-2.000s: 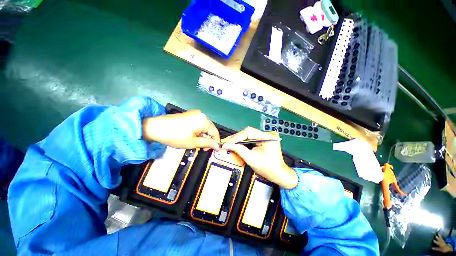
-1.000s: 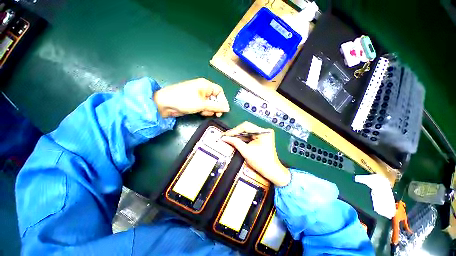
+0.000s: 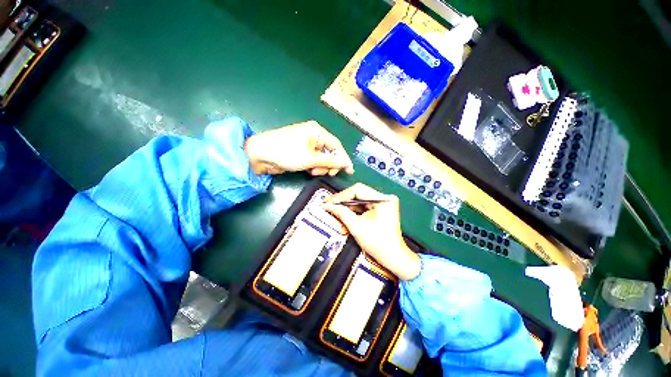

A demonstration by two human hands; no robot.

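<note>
My right hand (image 3: 374, 224) holds thin dark tweezers (image 3: 366, 202), its fingertips at the top end of the leftmost orange-rimmed phone housing (image 3: 292, 261) in the black tray (image 3: 316, 322). My left hand (image 3: 300, 149) is raised just above that tray's top corner, fingers curled with the tips together; whether a tiny part is pinched there I cannot tell. More orange-rimmed housings, such as this second one (image 3: 356, 309), lie beside it, partly under my right sleeve. A partly emptied carrier strip (image 3: 409, 175) and a fuller strip of black dots (image 3: 472, 234) lie beyond my hands.
A blue parts bin (image 3: 439, 74) stands on a wooden board (image 3: 344, 101). A black supply tray (image 3: 482, 62) holds a small zip bag and stacked dotted sheets (image 3: 581, 162). White cloth (image 3: 557, 294), an orange air gun (image 3: 588, 335) and a clear bottle lie right. More housings sit far left.
My left hand has moved from beside my right hand's fingertips to above the tray's corner. My right hand with the tweezers has gone from the second housing to the leftmost one. The view has shifted left.
</note>
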